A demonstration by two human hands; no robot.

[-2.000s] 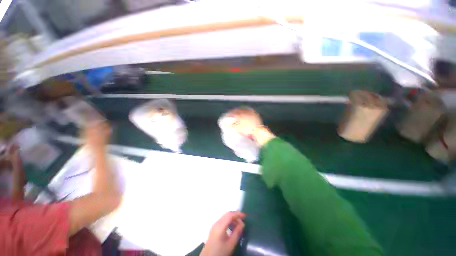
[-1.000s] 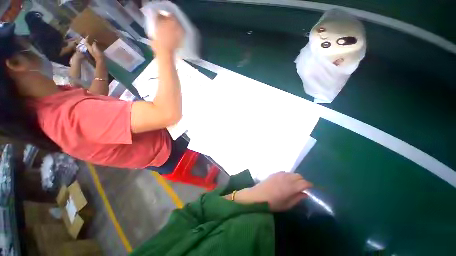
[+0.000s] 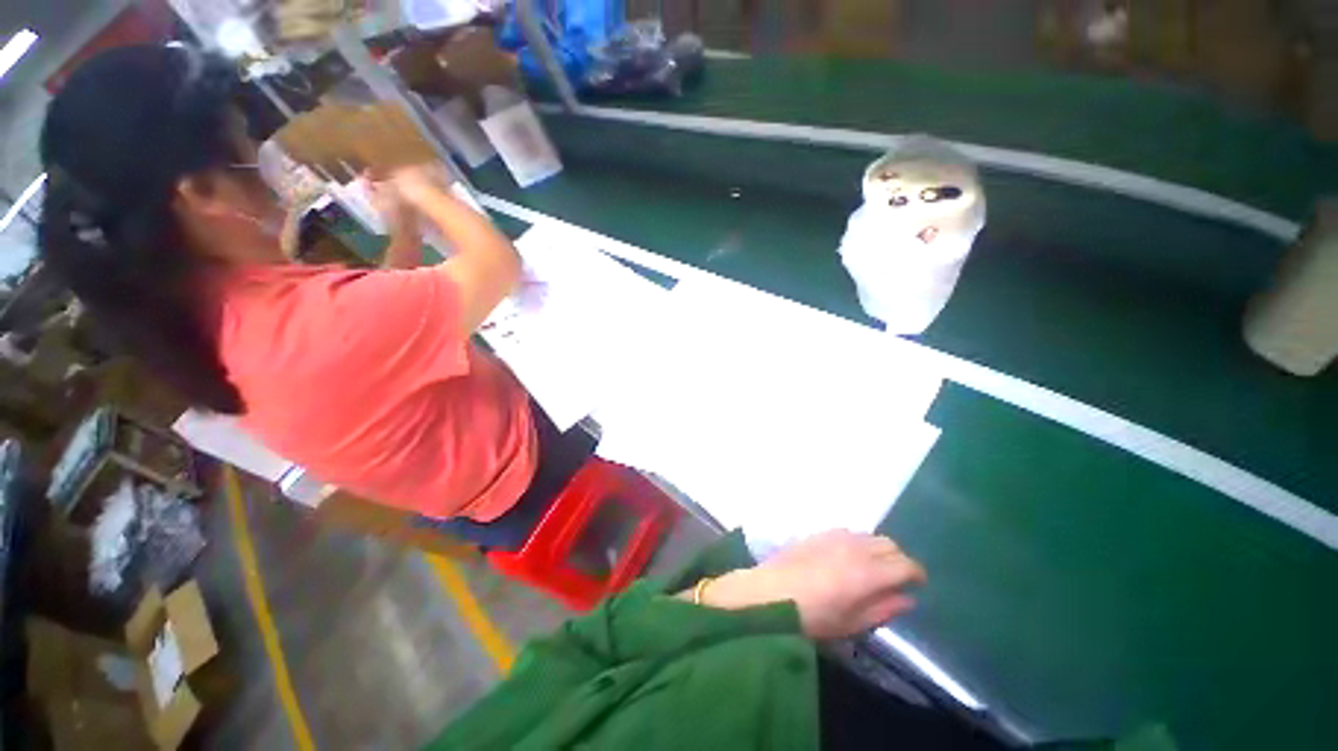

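A cream cartoon-face canister [image 3: 916, 235] in a loose white wrap stands on the green belt, its face showing at the top. A glaring white sheet stack [image 3: 778, 396] lies on the green worktop. My left hand [image 3: 839, 584], bare with a bracelet, rests loosely curled at the stack's near edge, with nothing visible in it; its fingertips are apart from the canister. My right hand is not in view; only a bit of green sleeve may show at the bottom edge.
A person in a coral-red shirt [image 3: 352, 382] sits at left by a red stool [image 3: 587, 536], arms raised over the worktop. A tan canister [image 3: 1299, 301] is cut by the right edge. Pale rail [image 3: 1086, 414] edges the belt. An open cardboard box [image 3: 173, 668] stands on the floor.
The view has swung about. The neighbour's hand and the white-wrapped item it held have left the belt. My right hand, earlier on a wrapped canister, is out of view. My left hand stays by the stack.
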